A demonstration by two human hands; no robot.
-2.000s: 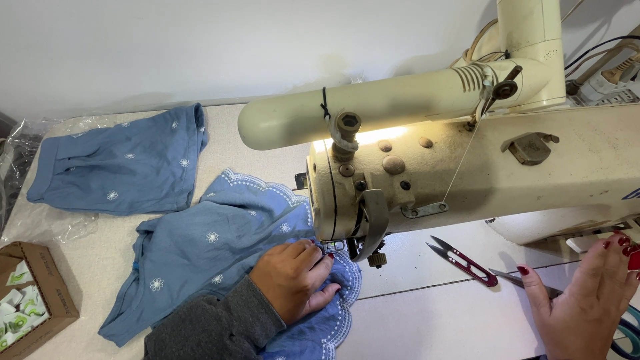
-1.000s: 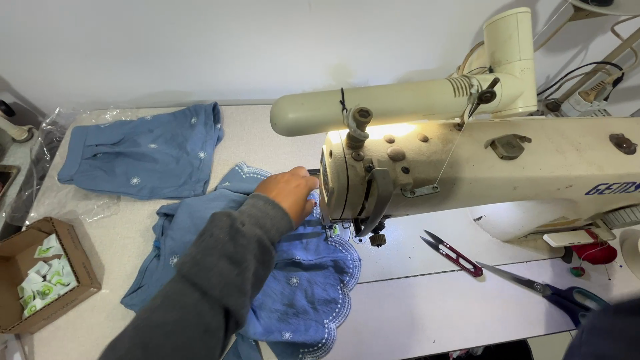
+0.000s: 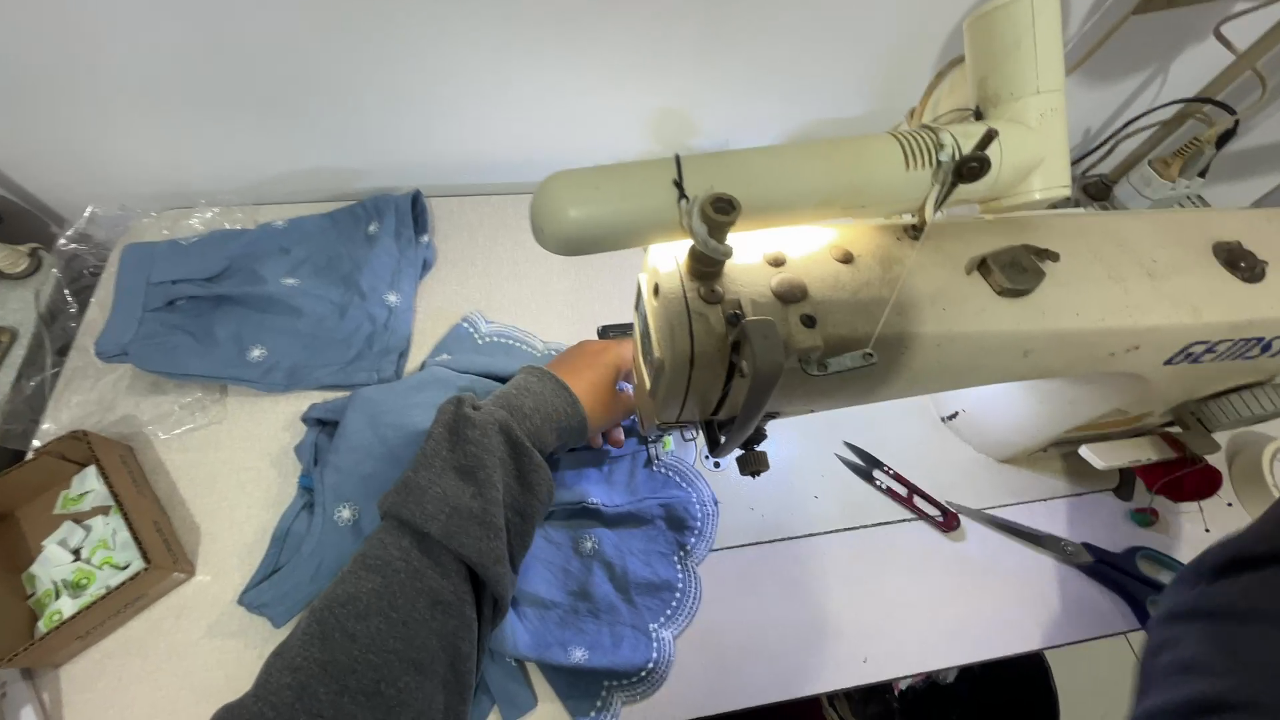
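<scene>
A blue embroidered garment [image 3: 600, 560] with a scalloped white-stitched edge lies under the needle area of a cream industrial sewing machine [image 3: 900, 310]. My left hand [image 3: 597, 388] reaches behind the machine's head at the garment's upper part; its fingers are mostly hidden, so its grip cannot be made out. Close to the presser foot [image 3: 657, 447] is a small white and green label [image 3: 668, 441] on the fabric. Of my right arm only a dark sleeve [image 3: 1215, 630] shows at the lower right edge; the hand is out of view.
Another blue embroidered piece [image 3: 270, 300] lies at the back left on clear plastic. A cardboard box [image 3: 150, 510] of small labels stands at the left. Thread snips [image 3: 900, 487], blue-handled scissors [image 3: 1060, 548] and a red pincushion [image 3: 1180, 480] are at the right. A lamp tube [image 3: 780, 195] spans above.
My left hand has moved from the front of the needle area to behind the machine head. My right hand, seen near the scissors two seconds ago, has left the view.
</scene>
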